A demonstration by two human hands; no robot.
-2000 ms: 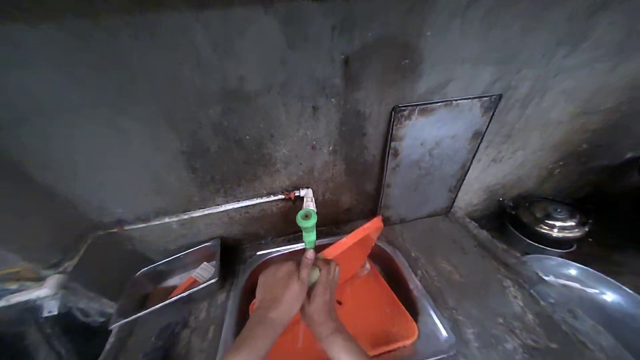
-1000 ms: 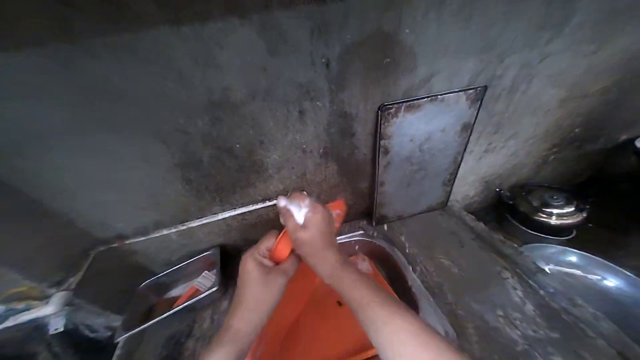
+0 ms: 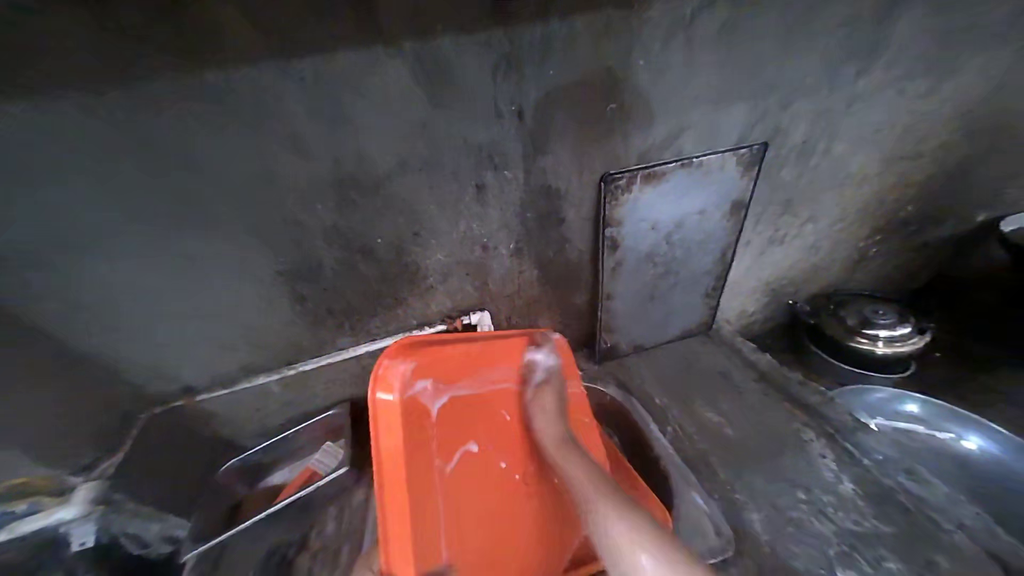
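An orange plastic tray [image 3: 488, 456], streaked with white suds, is tilted up over the metal sink [image 3: 680, 488]. My left hand [image 3: 368, 562] grips its lower left edge, mostly cut off by the bottom of the view. Near the tray's upper right corner, my right hand [image 3: 546, 392] lies against the surface, blurred and covered with white foam; whether it holds a scrubber cannot be told. Another orange piece [image 3: 636, 480] shows in the sink, behind the raised tray. The white pipe elbow [image 3: 481, 320] pokes out above the tray's top edge, and the green tap is hidden.
At left sits a metal pan [image 3: 268, 512] with an orange-handled brush [image 3: 312, 472] in it. A stained metal sheet [image 3: 672, 248] leans on the wall. On the right are a lidded pot [image 3: 868, 328] and a wide metal basin [image 3: 944, 456] with a light-coloured utensil [image 3: 904, 426].
The large orange tray has been raised out of the sink and tilted up. My right hand has moved onto its face, while my left has moved down to its lower edge.
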